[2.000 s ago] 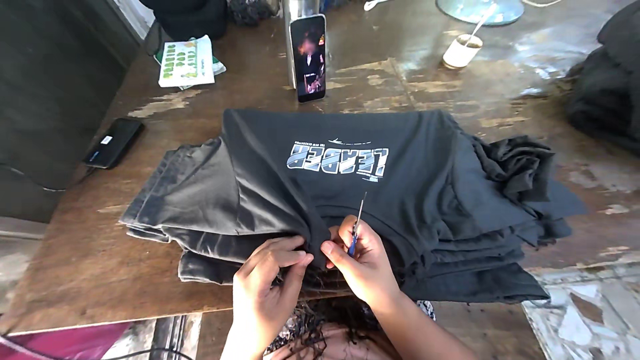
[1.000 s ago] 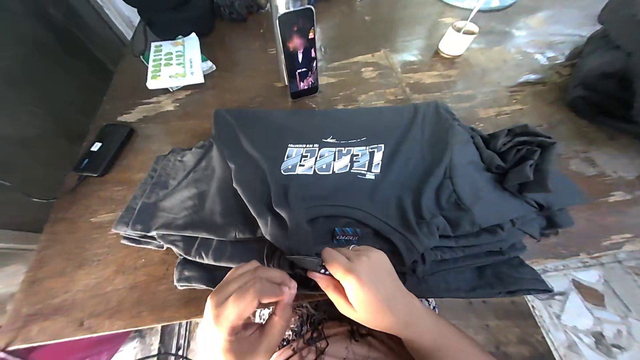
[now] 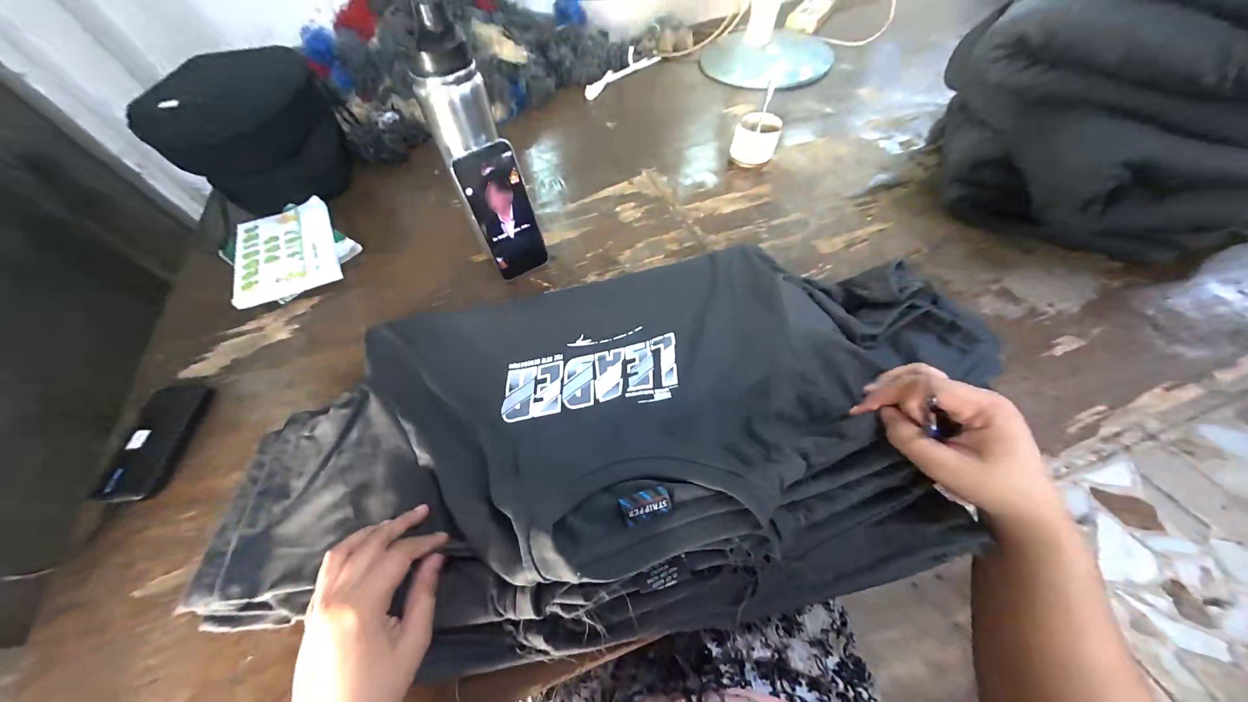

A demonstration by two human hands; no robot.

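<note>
A dark grey T-shirt with a printed front [image 3: 721, 331] lies on top of a stack of folded dark garments [image 3: 322, 487], its neckline toward me. Inside the collar a woven neck label [image 3: 645, 505] shows. My left hand [image 3: 375, 595] rests at the left side of the stack, fingers apart, touching the cloth near the collar. My right hand [image 3: 941, 429] is at the shirt's right side, fingertips at the fabric, with a small blue-handled tool held in the curled fingers; its metal part is hidden here.
Behind the stack a smartphone [image 3: 502, 210] leans on a steel bottle [image 3: 458, 112]. A black device [image 3: 154, 444] and printed papers [image 3: 285, 255] lie left. A small white cup [image 3: 756, 139] stands near a round lamp base [image 3: 767, 60]. A dark fabric pile [image 3: 1102, 127] sits at the back right.
My hands have moved apart from the collar, the left to the left side and the right to the right side. The neckline, gathered between my fingers two seconds ago, now lies spread.
</note>
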